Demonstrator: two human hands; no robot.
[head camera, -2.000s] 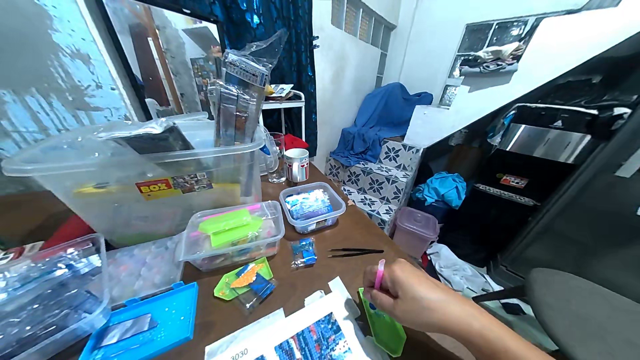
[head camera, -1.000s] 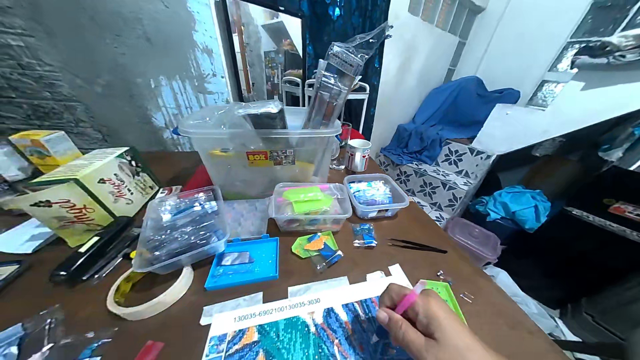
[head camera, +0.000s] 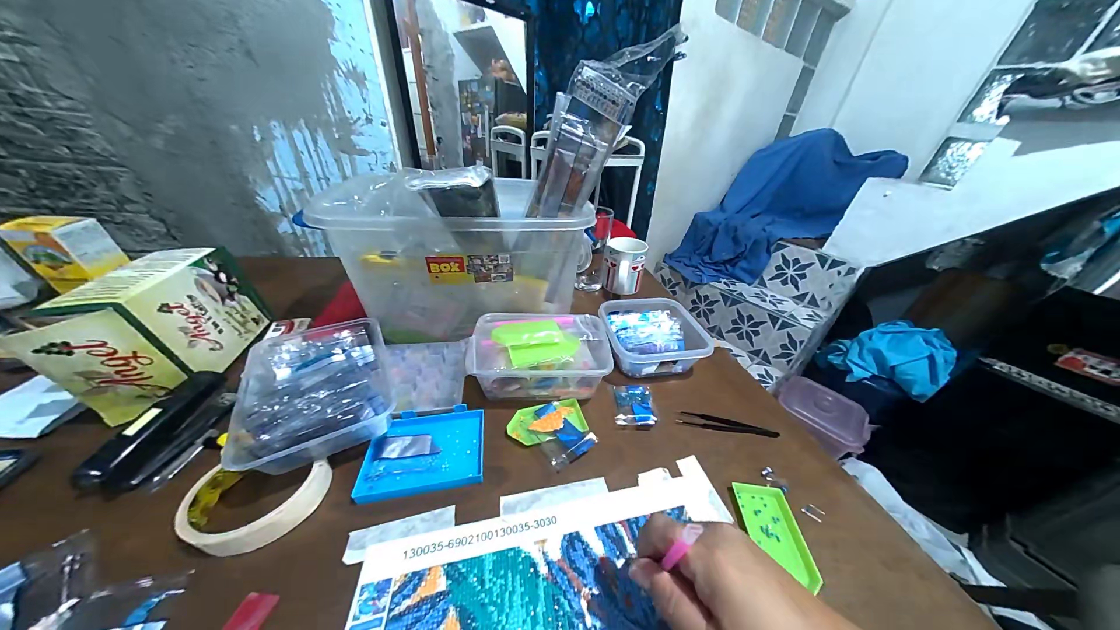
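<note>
My right hand (head camera: 713, 569) pinches a pink drill pen (head camera: 681, 548) over the upper right part of a diamond painting canvas (head camera: 525, 569), which has blue, teal and orange areas. Just right of the hand lies a green bead tray (head camera: 774, 534) with small dark beads in it. Black tweezers (head camera: 728, 425) rest on the table behind. A small bag of blue beads (head camera: 634, 406) and a green tray with an orange piece (head camera: 549, 423) lie beyond the canvas. My left hand is out of view.
Left of the canvas are a blue tray (head camera: 420, 455), a roll of masking tape (head camera: 254, 529) and a plastic tub of bead bags (head camera: 311, 394). Two small tubs, one with green trays (head camera: 542, 359), stand before a large clear storage box (head camera: 455, 262). A mug (head camera: 625, 266) stands near the table's far right edge.
My right hand has gone from the green bead tray to the canvas, still with the pink pen. The view has swung left.
</note>
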